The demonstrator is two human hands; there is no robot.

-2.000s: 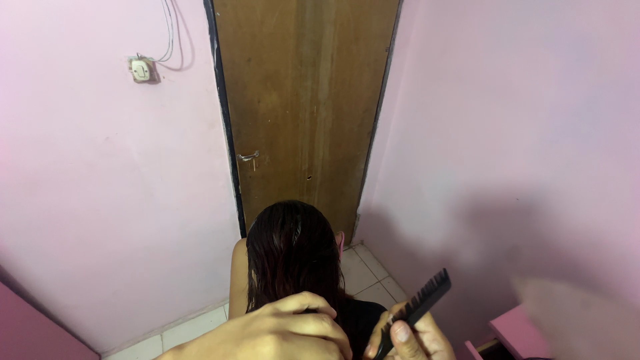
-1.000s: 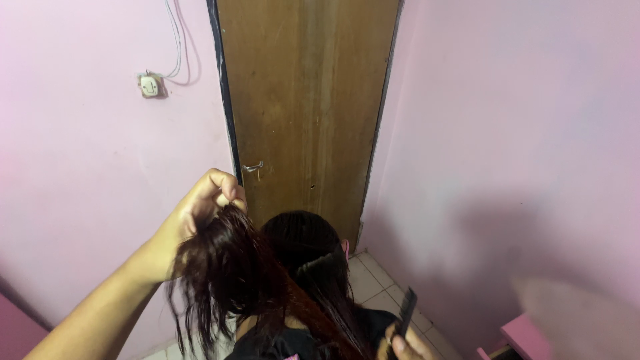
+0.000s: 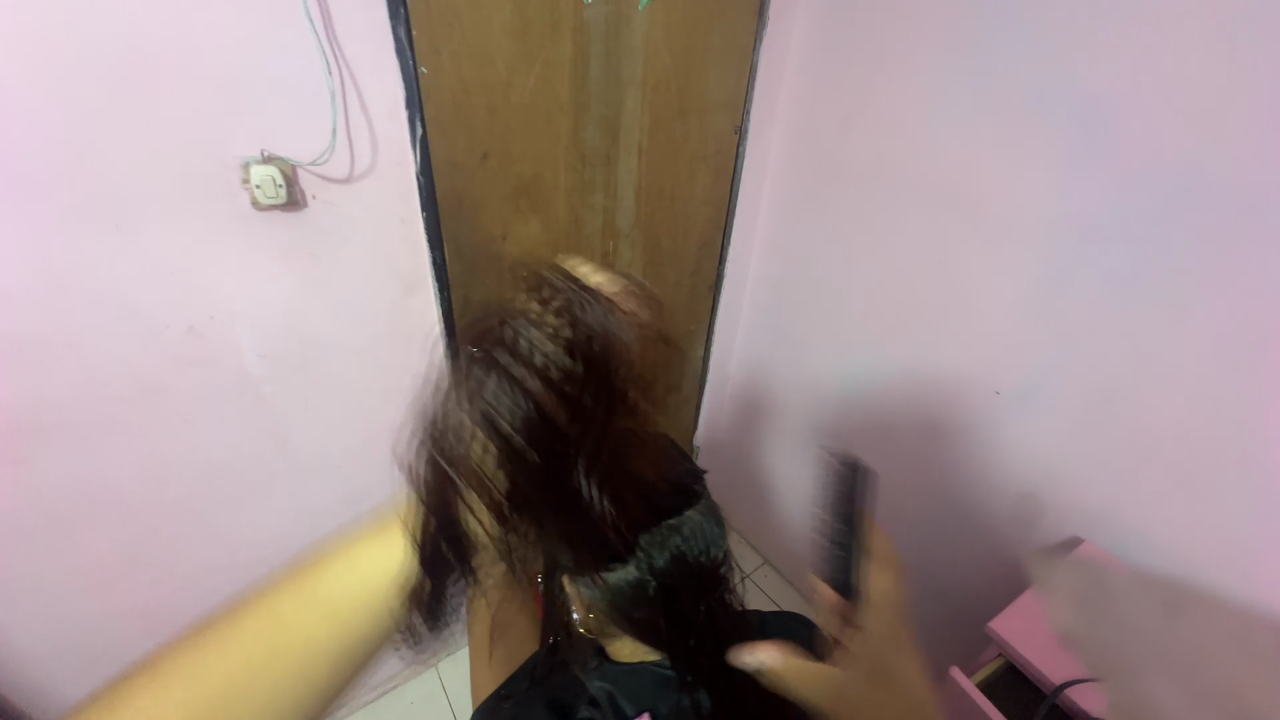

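Observation:
A person in a black top is below me, seen from behind. My left hand, blurred and partly covered by hair, holds up a thick section of long dark reddish-brown hair above the person's head. Strands hang over my left forearm. The lower layer of hair lies down over the neck, and an earring shows beside it. At the right, my right hand grips a black comb, teeth toward the left. Its thumb reaches toward the hair at the person's shoulder.
A brown wooden door stands ahead between pink walls. A light switch with cables is on the left wall. At lower right are a pink drawer unit with an open drawer and a blurred grey-brown surface.
My left hand has carried the lifted hair rightward and over the head, uncovering the lower layer and an earring. My right hand with the comb has moved up and spread its thumb.

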